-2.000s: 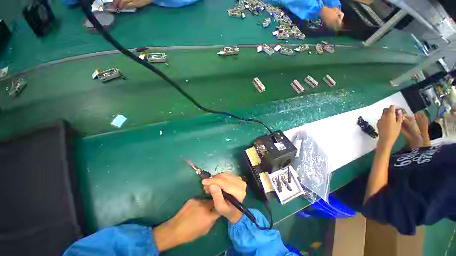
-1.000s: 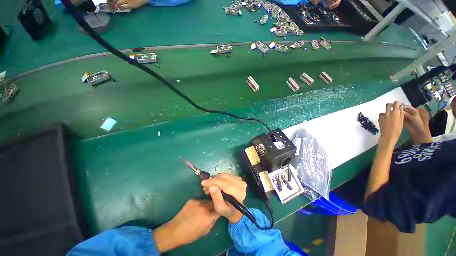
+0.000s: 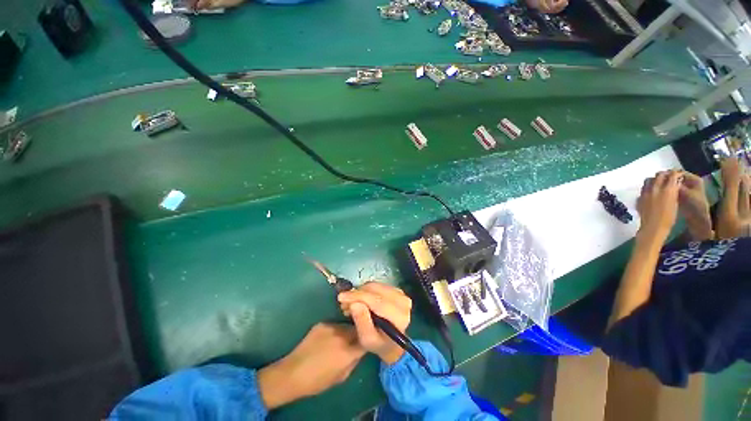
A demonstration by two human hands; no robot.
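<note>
My right hand [image 3: 377, 316] holds the soldering iron [image 3: 340, 282] by its black handle, with the thin tip pointing up and left above the green bench mat [image 3: 214, 288]. My left hand [image 3: 317, 362] lies just left of and below the right hand and touches it. Its fingertips are hidden behind the right hand, so I cannot tell whether it holds anything. The iron's black cable loops by my right sleeve.
A black tray [image 3: 62, 304] is at left. A black box [image 3: 461, 244], a white tray of dark bits [image 3: 476, 302] and a clear plastic bag [image 3: 519, 267] are at right. Modules [image 3: 156, 122] lie on the green line beyond. A person in dark clothing works at right over white sheeting.
My hands have barely moved. The view has shifted slightly. The neighbour's hands at right have changed position a little.
</note>
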